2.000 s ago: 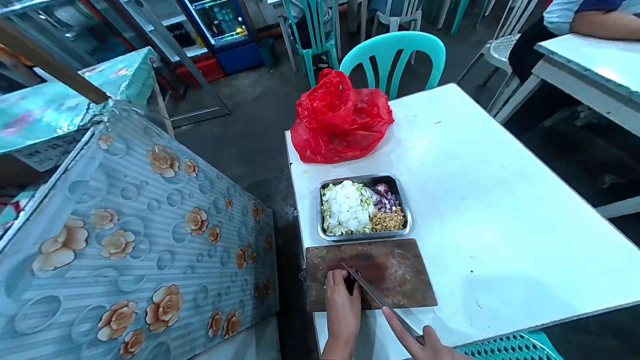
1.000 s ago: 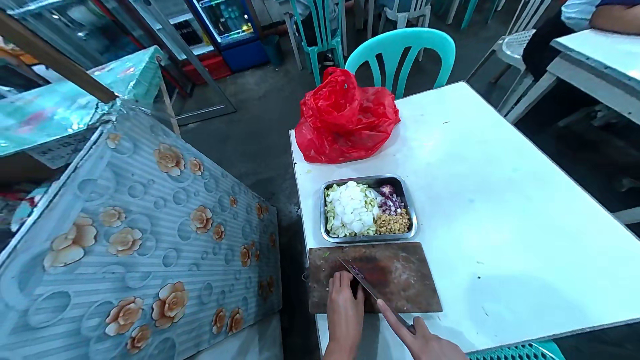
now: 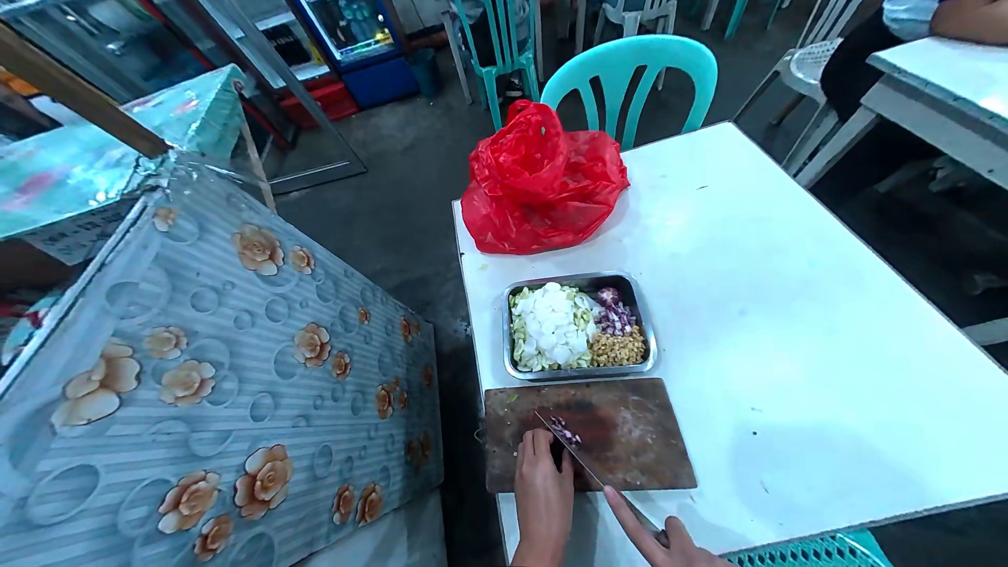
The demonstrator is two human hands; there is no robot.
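On a brown wooden cutting board (image 3: 646, 441) lies a small heap of chopped red onion (image 3: 565, 431). My left hand (image 3: 545, 480) rests on the board's left part, fingers bent beside the knife blade, around a dark piece, probably onion, mostly hidden. My right hand (image 3: 657, 539) grips the handle of a kitchen knife (image 3: 583, 463), its blade slanting up and left across the board with the tip by the onion bits. Just beyond the board, a steel tray (image 3: 651, 339) holds chopped white and pale green vegetables (image 3: 554, 327), chopped red onion (image 3: 616, 317) and a minced tan ingredient (image 3: 618, 347).
A red plastic bag (image 3: 543, 185) sits at the far left corner of the white table (image 3: 756, 331). Behind it stands a teal plastic chair (image 3: 630, 71). A flower-patterned covered panel (image 3: 260, 394) is at the left. At the upper right, a person's arm (image 3: 972, 20) rests on another table.
More chopped onion shows beside the knife blade than in the earlier frames. Both hands stay at about the same place on and near the board.
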